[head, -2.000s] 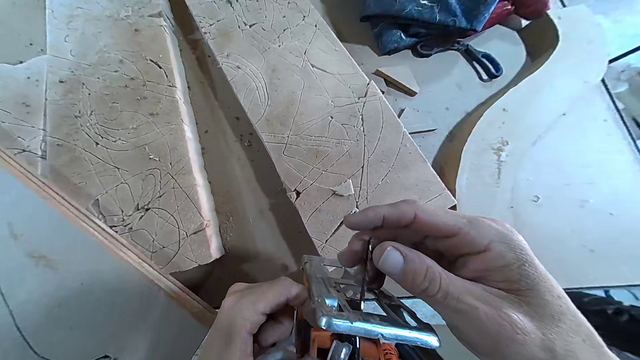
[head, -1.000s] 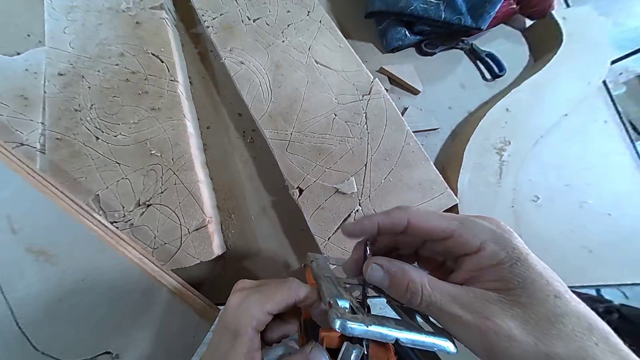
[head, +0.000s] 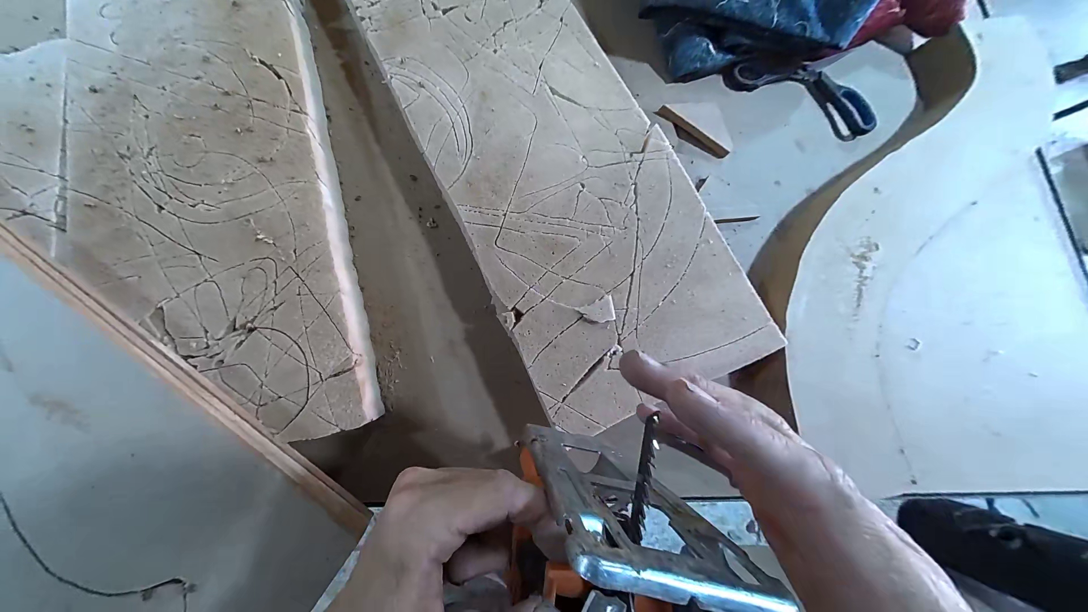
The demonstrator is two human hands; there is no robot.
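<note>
An orange jigsaw (head: 565, 578) is at the bottom centre, its metal base plate (head: 578, 510) turned up toward me. My left hand (head: 467, 531) is closed around the jigsaw's body at its left side. A toothed jigsaw blade (head: 646, 476) stands up through the opening in the base plate. My right hand (head: 748, 450) is just right of the blade, palm toward it, with the fingers extended; the fingertips are near the blade's tip, and I cannot tell if they touch it. The lower part of the jigsaw is cut off by the frame.
Two scored boards (head: 578, 170) (head: 195, 204) lie ahead with a gap between them. A panel edge (head: 178, 365) runs diagonally at left. A curved-cut white panel (head: 952, 323) lies at right. Dark cloth (head: 756, 34), scissors handles (head: 841, 106) and a wood offcut (head: 693, 132) are beyond.
My right fingers were pinched together at the blade; now they are spread away from it, and the blade shows plainly. My left hand keeps its hold on the jigsaw.
</note>
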